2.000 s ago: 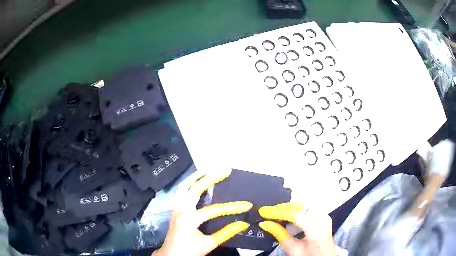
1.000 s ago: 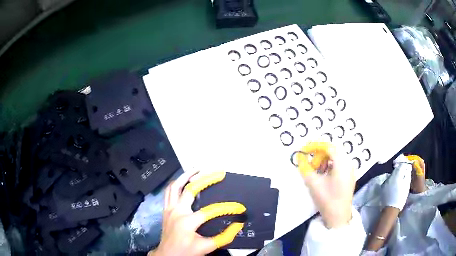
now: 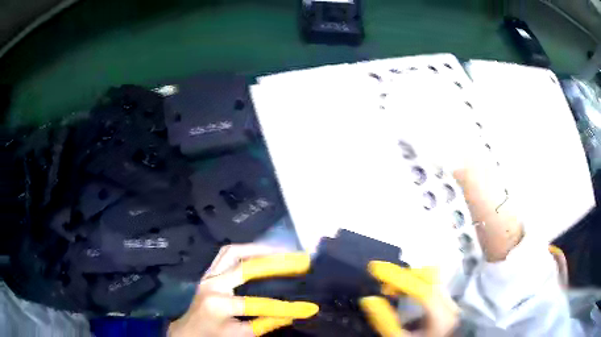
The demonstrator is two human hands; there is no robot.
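A flat black cover plate (image 3: 352, 266) is held at the bottom centre, over the lower edge of the white liner sheet (image 3: 316, 145). My left hand (image 3: 254, 289), with yellow finger cots, grips its left side. My right hand (image 3: 408, 296), blurred, has yellow-capped fingers on its right side. The fingers and blur hide any ring on the plate. Black adhesive rings (image 3: 418, 175) stand in rows on the sheet, smeared by motion and glare.
A jumbled pile of black plates (image 3: 145, 243) lies at left, with a stacked plate block (image 3: 207, 115) above. A blurred arm (image 3: 491, 217), apparently another person's, reaches over the sheets. Black devices (image 3: 333, 23) lie on the green belt. A second sheet (image 3: 547, 131) is at right.
My right hand has moved from the rings back to the plate. The blurred arm now extends over the sheets. The pile and sheets appear further right in view.
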